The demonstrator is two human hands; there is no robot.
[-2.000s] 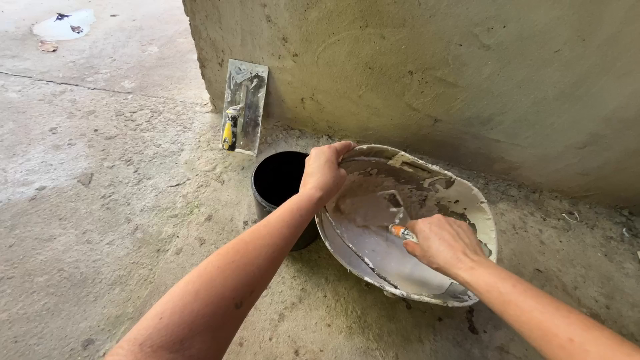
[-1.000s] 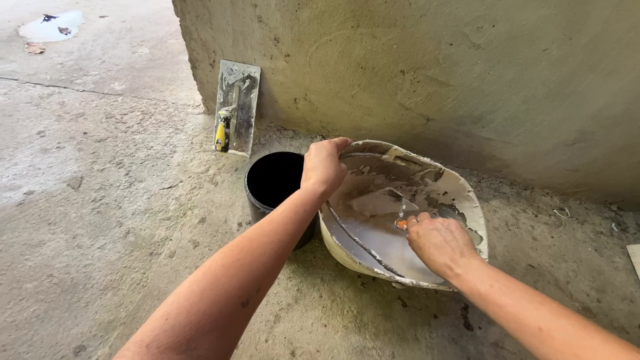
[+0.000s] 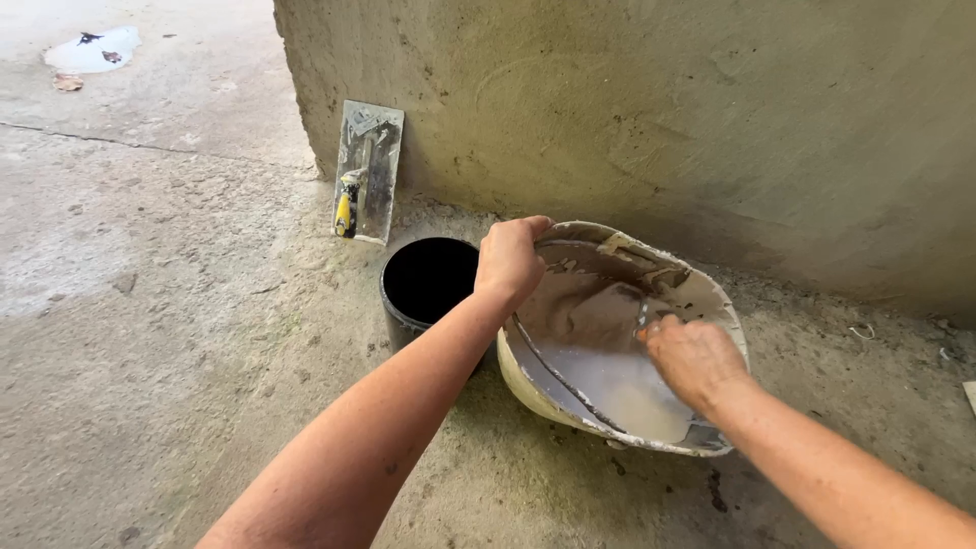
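My left hand [image 3: 509,259] grips the upper left rim of a pale, plaster-crusted bucket [image 3: 522,381], which is tilted and squeezed to an oval. Inside lie wet greyish plaster or a like mix [image 3: 583,309] and milky liquid [image 3: 610,381]. A wire handle [image 3: 560,377] hangs across its near left side. My right hand [image 3: 694,358], over the bucket's right half, is shut on a small tool with an orange part [image 3: 642,333]; its blade is partly hidden by the hand and the mix. Left of the bucket, close to my left hand, stands a black bucket [image 3: 396,324] with a dark inside.
A plastering trowel [image 3: 371,168] with a yellow and black handle leans upright against the rough rendered wall [image 3: 610,114]. The concrete floor [image 3: 191,343] has a crack and a pale puddle [image 3: 91,52] at the upper left. A light flat piece [image 3: 970,395] shows at the right edge.
My right hand has moved about inside the bucket with the tool. The bucket's tilt has shifted slightly, and my left hand has stayed on its rim.
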